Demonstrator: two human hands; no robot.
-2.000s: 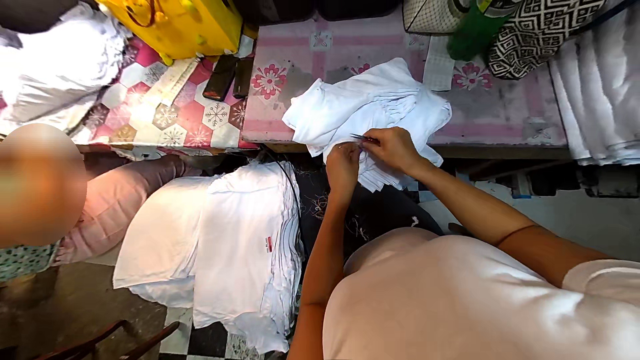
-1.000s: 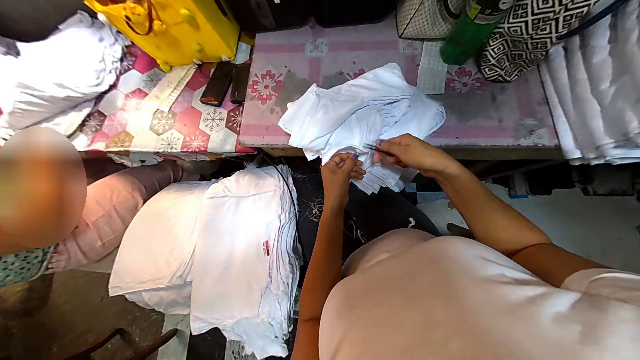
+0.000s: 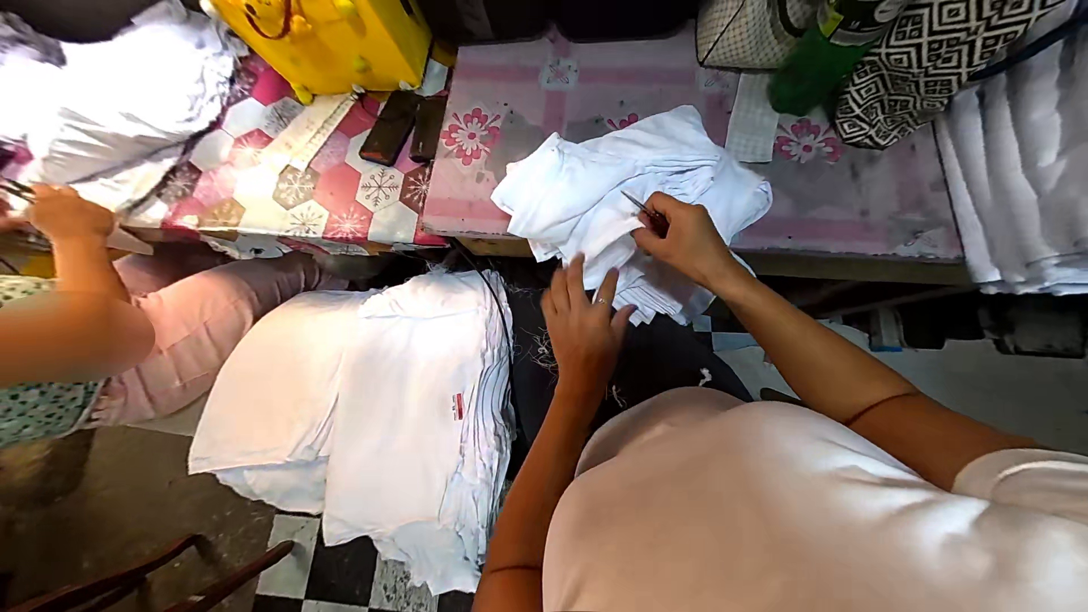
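Observation:
A pile of white cloth garments [image 3: 595, 183] lies bunched on the table, its lower part hanging over the front edge. My left hand [image 3: 585, 319] rests with spread fingers at the pile's lower edge, a ring on one finger; it grips nothing that I can see. My right hand [image 3: 680, 238] is closed around a small metal tool [image 3: 633, 201], perhaps thread snips, its tip pointing up and left over the cloth. Whether this hand also pinches cloth is hard to tell. A stack of white garments [image 3: 399, 408] hangs to the left of my lap, a small red label on the top one.
At the left, a co-worker's hand [image 3: 72, 212] holds a dark tool near white cloth [image 3: 127, 93]. A yellow bag [image 3: 340, 47], dark cases [image 3: 391, 127], a green bottle [image 3: 803, 72] and a patterned bag [image 3: 901, 68] stand along the tables. More white cloth [image 3: 1011, 170] hangs at right.
My left hand has opened and spread its fingers, where two seconds ago it was closed at the cloth edge beside my right hand. The co-worker's hand has come into view.

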